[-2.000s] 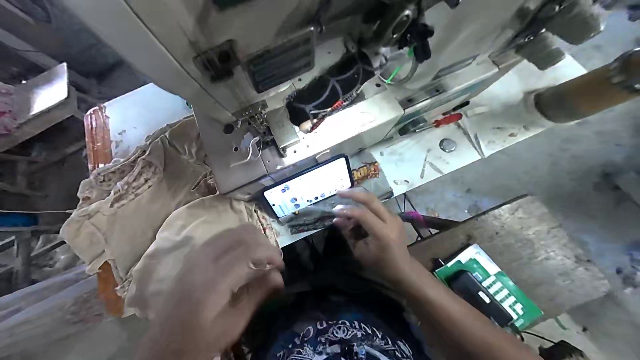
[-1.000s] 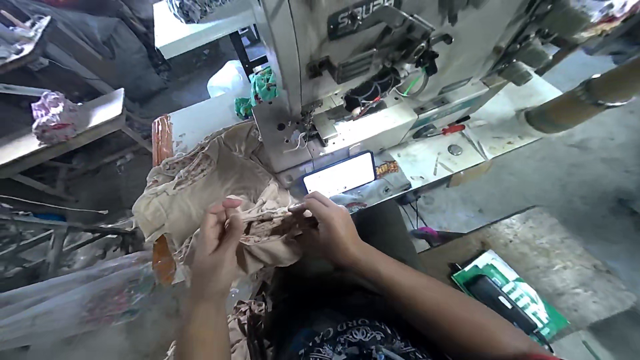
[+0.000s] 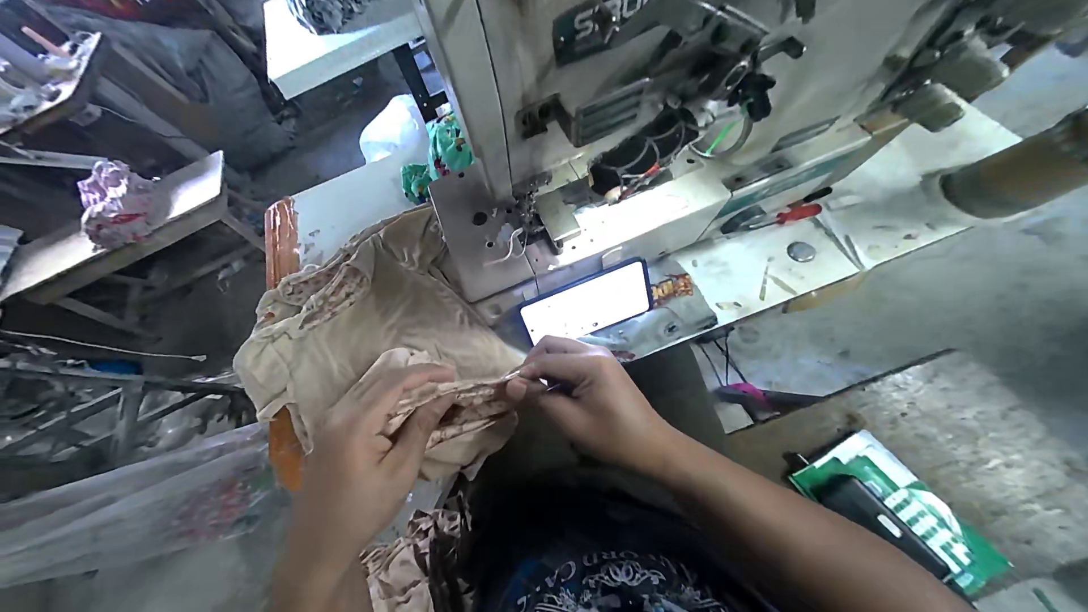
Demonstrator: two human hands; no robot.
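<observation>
My left hand (image 3: pixel 382 425) grips the gathered edge of a beige fabric piece (image 3: pixel 476 438) between thumb and fingers. At the right end of that edge, the fingertips of my right hand (image 3: pixel 586 391) pinch the cloth; a small dark thing shows by them, too small to name. Beneath and behind lies a heap of beige garments (image 3: pixel 399 289) on the table, reaching the sewing machine (image 3: pixel 629 204). White thread hangs near the machine's needle area. A phone (image 3: pixel 586 302) with a lit screen lies just beyond my right hand.
A red-handled tool (image 3: pixel 797 212) and a round metal disc (image 3: pixel 801 252) lie on the machine table at right. A dark case (image 3: pixel 880 518) rests on a green and white packet over a wooden board (image 3: pixel 952 408). More beige cloth (image 3: pixel 412 561) is bunched low. Green fabric (image 3: pixel 449 146) sits behind the machine.
Two seconds ago my hands were apart, the right one by the phone; since one second ago both hold the beige piece. The view has shifted, showing more of the left side.
</observation>
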